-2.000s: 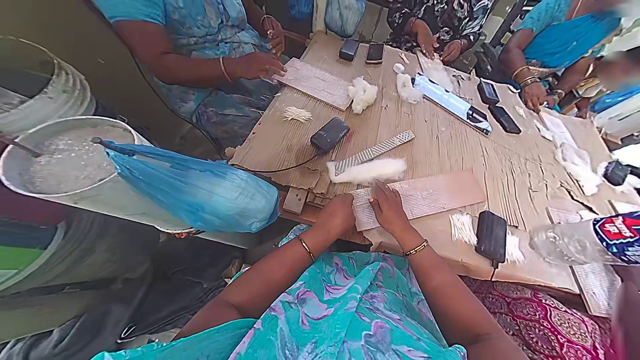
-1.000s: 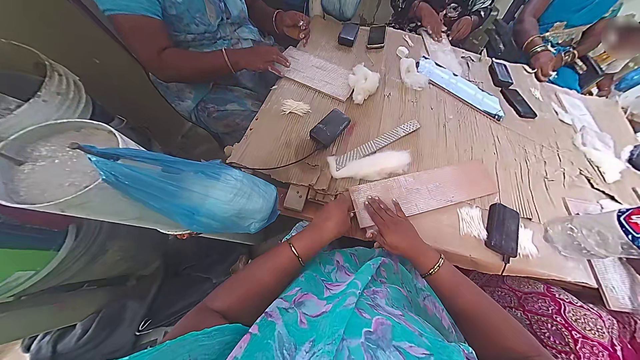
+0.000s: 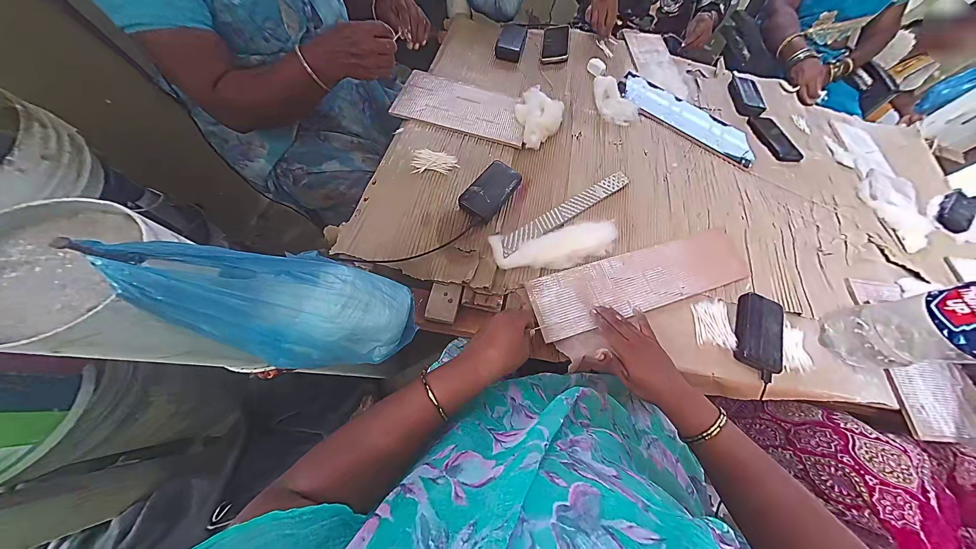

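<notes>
A ridged, pinkish flat board [image 3: 637, 278] lies aslant at the table's near edge. My left hand [image 3: 499, 343] is at its left end, fingers curled, with a thin pale stick-like piece showing at the fingertips. My right hand [image 3: 637, 351] rests with fingers spread on the board's lower edge; whether anything lies under the palm is hidden. Beyond the board lies a tuft of white cotton [image 3: 564, 245], partly under a patterned metal strip [image 3: 568, 212]. Thin white cotton wicks [image 3: 713, 324] lie right of the board, beside a black box with a cable [image 3: 759, 332].
Another black box [image 3: 490, 191] and a small wick pile [image 3: 435, 161] lie toward the back left. A clear plastic bottle [image 3: 877, 332] lies at right. A blue plastic bag [image 3: 267, 305] hangs beside a white bucket [image 3: 76, 328]. Co-workers' hands [image 3: 366, 49] are across the table.
My right hand's fingers have shifted along the lower part of the board. The co-worker's hands at the upper left have lifted off their board.
</notes>
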